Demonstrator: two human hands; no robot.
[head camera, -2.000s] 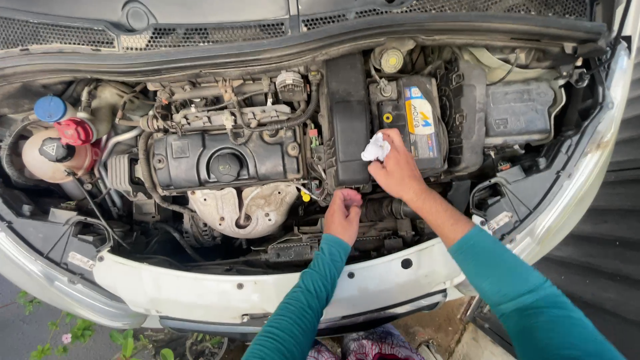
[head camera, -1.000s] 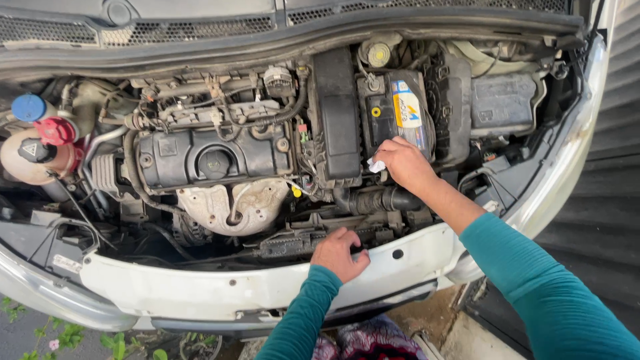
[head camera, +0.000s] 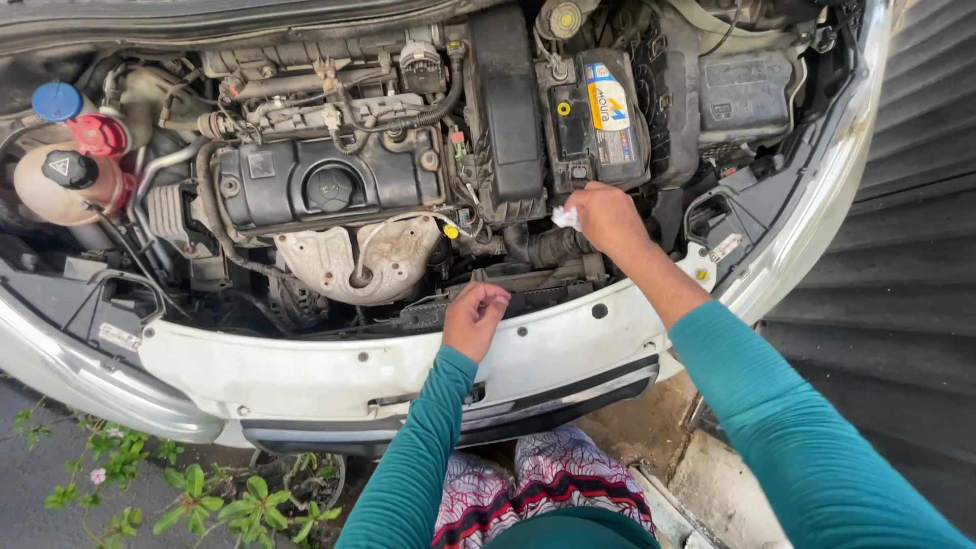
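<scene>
My right hand (head camera: 608, 217) pinches a crumpled white tissue or cloth (head camera: 566, 218) just below the front edge of the Moura car battery (head camera: 598, 118), above a ribbed black air hose (head camera: 559, 248). Over the white front crossmember (head camera: 564, 328) hovers my left hand (head camera: 474, 319), its fingers loosely curled with nothing seen in them; whether it touches the car is unclear. The black air filter housing (head camera: 509, 114) lies beside the battery. Farther left are the black engine cover (head camera: 286, 183) with its oil filler cap (head camera: 329, 187) and a yellow dipstick handle (head camera: 451, 231).
A coolant reservoir (head camera: 46, 191) with a black cap stands at the left, near a red cap (head camera: 97, 136) and a blue cap (head camera: 57, 101). A metal heat shield (head camera: 358, 259) sits before the engine. Green plants (head camera: 194, 496) grow at lower left; a corrugated dark surface (head camera: 892, 267) is at right.
My right hand has come down from over the battery to its front edge with the white tissue or cloth. My left hand has drawn back from the engine bay to the crossmember.
</scene>
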